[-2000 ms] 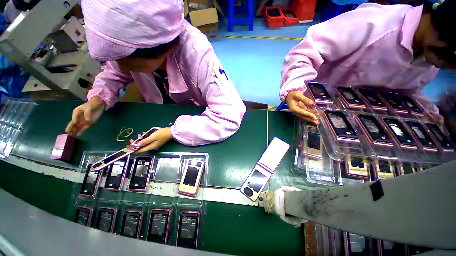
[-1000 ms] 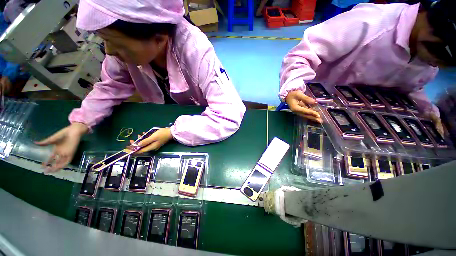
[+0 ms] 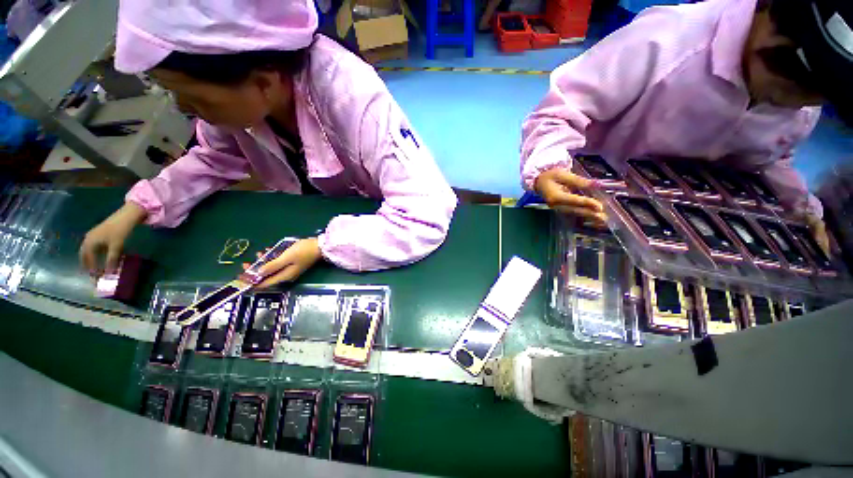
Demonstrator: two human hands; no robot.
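Neither of my hands is in the picture. Nearest in front of me, a clear blister tray (image 3: 267,373) holds two rows of phones, most back side up; one upper pocket has no phone. A gold-bordered closed phone (image 3: 357,329) lies in its right upper pocket. A white-faced open phone (image 3: 496,316) lies to the right of the tray. The worker at left holds an open flip phone (image 3: 216,302) over the tray's upper edge, and their other hand (image 3: 110,245) touches a pink block (image 3: 122,279).
A grey bar (image 3: 673,378) crosses the lower right. At right, another worker's hand (image 3: 571,194) holds a loaded tray (image 3: 720,219) tilted above stacked trays (image 3: 599,322). Clear trays (image 3: 26,233) lie far left. Small yellow strips (image 3: 234,249) lie on the green belt (image 3: 421,238).
The left worker's free hand has moved from the belt's front side back onto the pink block. The held open phone has shifted slightly. The right worker's tray has dipped slightly, and their head has lowered.
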